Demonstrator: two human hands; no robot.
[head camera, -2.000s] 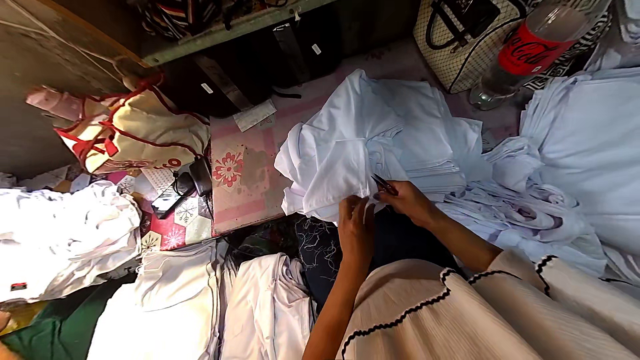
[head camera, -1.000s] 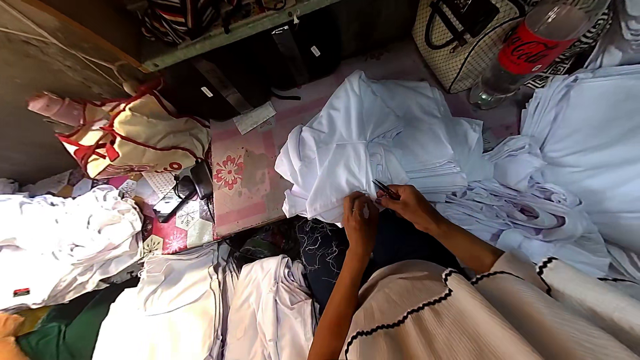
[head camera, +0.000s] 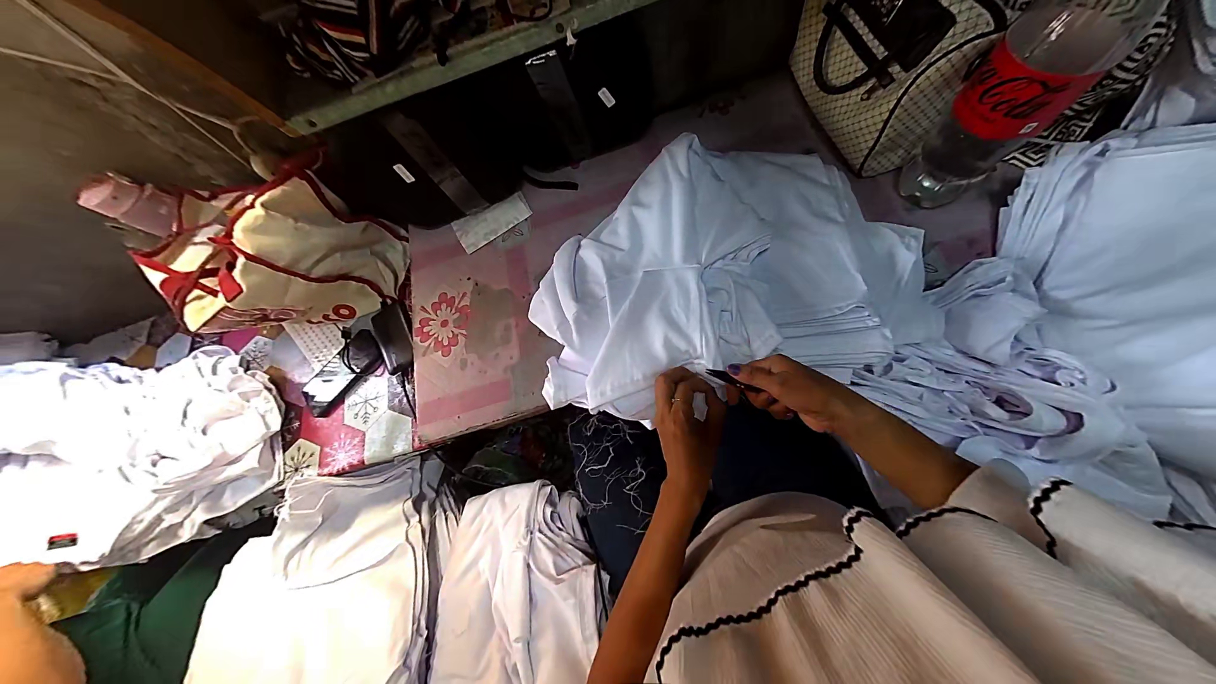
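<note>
My left hand (head camera: 686, 418), with a ring on one finger, pinches the near edge of a white garment (head camera: 646, 304) lying bunched on the table. In my right hand (head camera: 793, 388) is a small dark cutting tool, perhaps thread snips (head camera: 733, 380); its pointed tip is at the cloth beside my left fingers. Whether its blades are apart cannot be told. Behind and to the right of the garment lies a stack of white cloth pieces (head camera: 831, 313). Loose thread ends (head camera: 613, 465) cling to the dark cloth over my lap.
Folded white garments (head camera: 351, 570) lie at the lower left, a white heap (head camera: 123, 446) farther left. A cream tote bag with red trim (head camera: 294, 256), a checked handbag (head camera: 855, 85) and a Coca-Cola bottle (head camera: 997, 104) stand behind. More white cloth (head camera: 1130, 285) is at right. Another person's arm (head camera: 33, 627) shows at lower left.
My hands stay at the same edge of the garment, with the tool shifting slightly against it. At the lower left, the other person's hand and arm have come further into view.
</note>
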